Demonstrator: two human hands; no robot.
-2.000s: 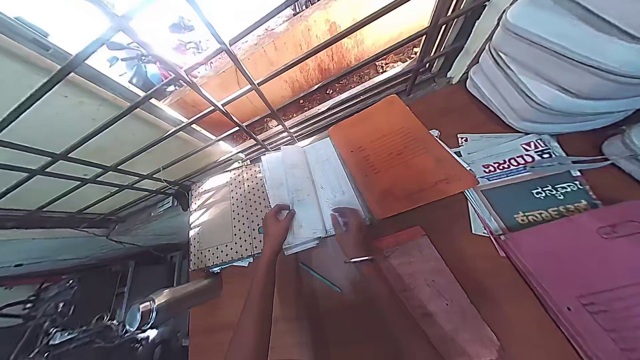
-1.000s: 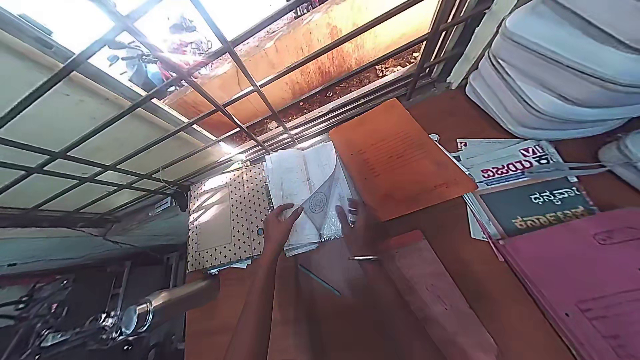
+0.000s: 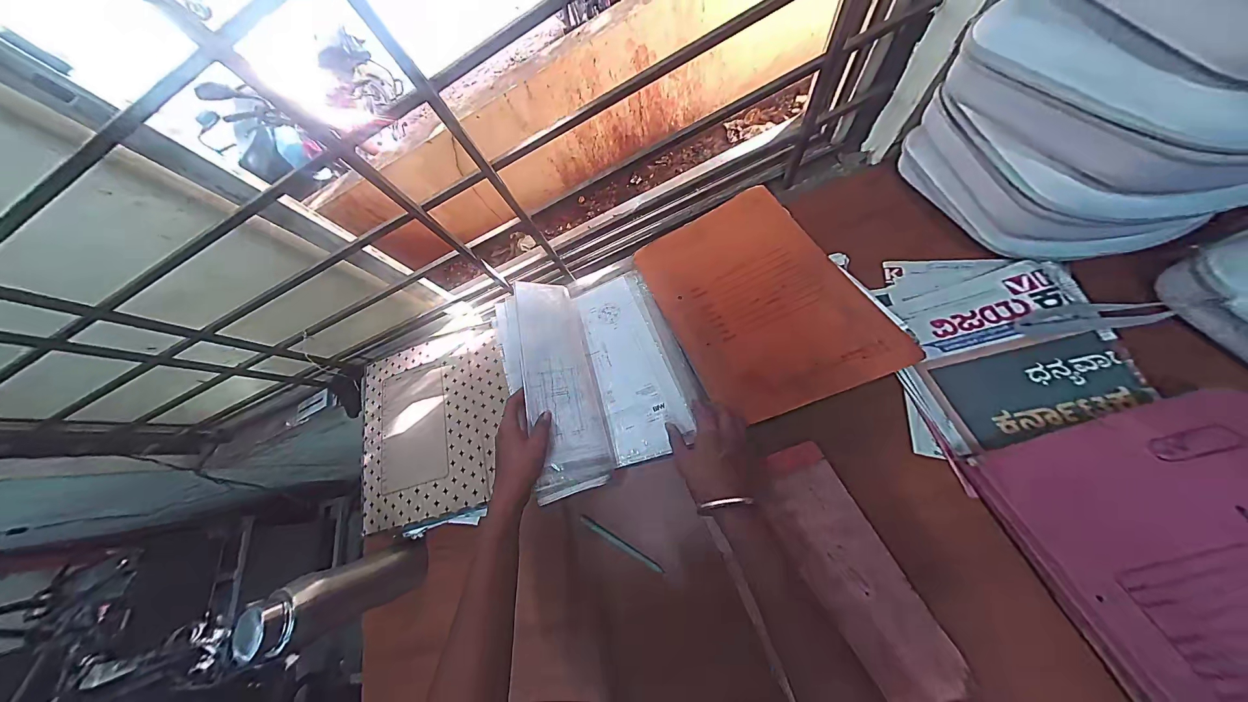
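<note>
A stack of printed papers, some in clear plastic sleeves [image 3: 629,366], lies open on the brown desk near the window grille. My left hand [image 3: 522,450] grips the lower left edge of the turned sleeves, thumb on top. At the lower right corner of the right-hand page rests my right hand [image 3: 714,453], with a bangle at the wrist; whether its fingers pinch the page is unclear. A thin green pencil or pen [image 3: 622,544] lies between the forearms. An orange card folder [image 3: 770,302] sits just right of the papers, and a star-patterned folder [image 3: 429,429] to their left.
Beyond the desk runs a metal window grille [image 3: 468,146]. To the right are newspapers [image 3: 985,302], a pink folder [image 3: 1141,526] and a stack of white padded items [image 3: 1082,127]. A reddish flat folder [image 3: 868,575] lies by my right forearm; a metal cylinder [image 3: 331,600] is at lower left.
A page that was lifted and curled one second ago now lies turned to the left, and a different page shows on the right. Both hands remain at the lower edges of the papers.
</note>
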